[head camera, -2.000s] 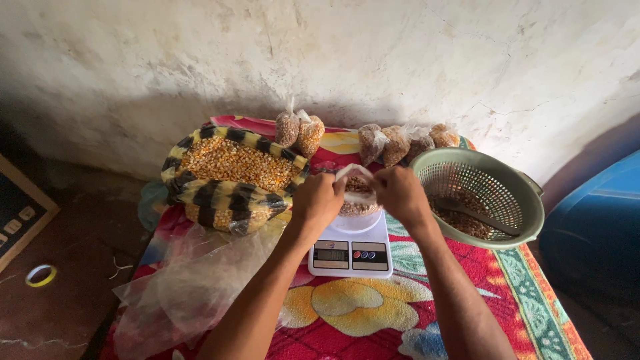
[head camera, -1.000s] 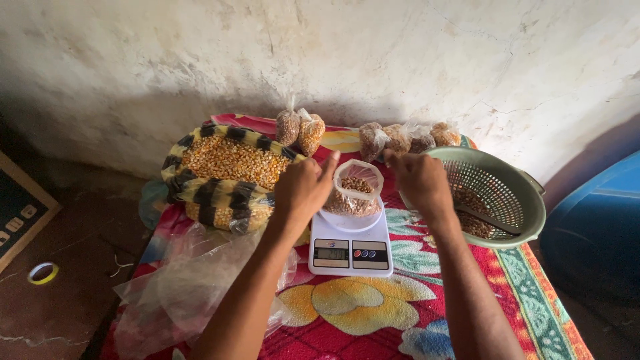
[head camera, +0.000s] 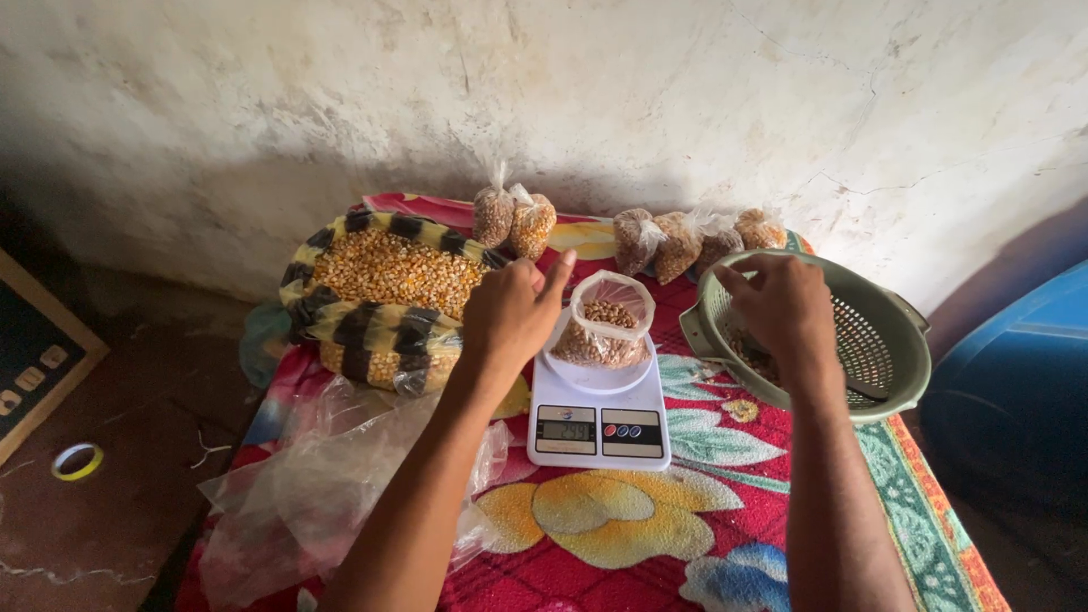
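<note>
A clear plastic bag of brown beans (head camera: 603, 340), its rim folded outward, stands on the round plate of a white digital kitchen scale (head camera: 599, 425) with a lit display. My left hand (head camera: 520, 306) hovers left of the bag, thumb raised, between it and the striped plastic bag of corn kernels (head camera: 395, 268), holding nothing. Over the left part of a green plastic colander (head camera: 905, 374) is my right hand (head camera: 782, 310), fingers bent down; whether it holds anything is hidden. Beans and a dark utensil (head camera: 865, 388) lie in the colander.
Tied bags of corn (head camera: 534, 228) and beans (head camera: 493, 217) stand at the back, with several more tied bags (head camera: 676, 246) to their right. Loose clear plastic bags (head camera: 314, 501) lie front left on the floral cloth (head camera: 595, 518). A tape roll (head camera: 77, 461) is on the floor; a blue container (head camera: 1020, 365) stands right.
Both hands were at the rim of the bag on the scale, then let go and moved apart. My right hand has gone right, over the colander.
</note>
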